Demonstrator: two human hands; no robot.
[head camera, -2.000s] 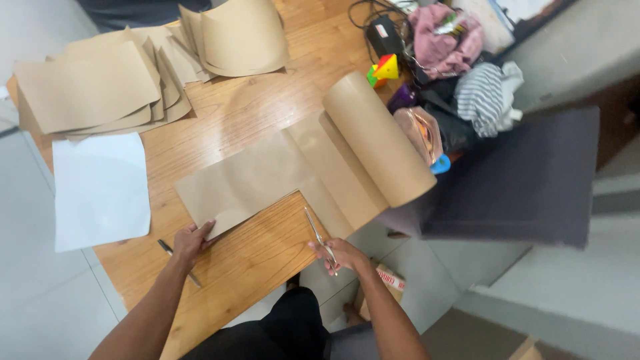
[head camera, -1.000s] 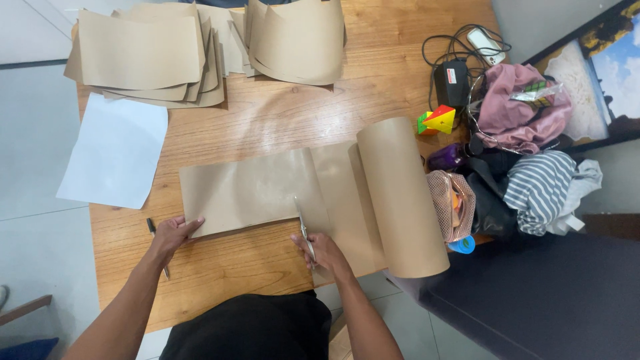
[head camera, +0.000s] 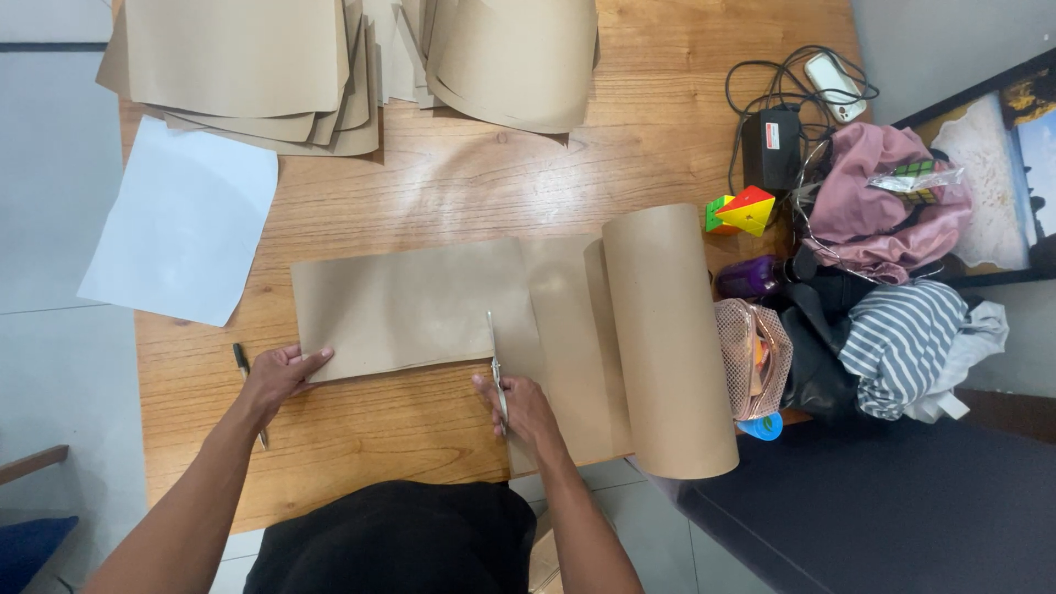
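Note:
A strip of brown kraft paper (head camera: 404, 305) lies across the wooden table, joined toward the right to a thick roll of the same paper (head camera: 672, 342). My left hand (head camera: 285, 375) pinches the strip's lower left corner, thumb on top. In my right hand (head camera: 524, 408) is a pair of metal scissors (head camera: 496, 367), its blades pointing away from me at the strip's lower edge. Whether the lower blade is under the paper cannot be told. Beside my left hand lies a pen (head camera: 240, 359) with a dark cap, partly hidden by the wrist.
Stacks of cut brown paper (head camera: 239, 58) and curled sheets (head camera: 516, 62) lie at the far side, a white sheet (head camera: 186, 219) at the left. Along the right are a black power adapter (head camera: 771, 148), puzzle cubes (head camera: 742, 212), a mesh pouch (head camera: 752, 359) and bundled cloth (head camera: 903, 342).
The view has shifted and turned. My left hand stays at the strip's corner, and my right hand stays with the scissors at its lower edge.

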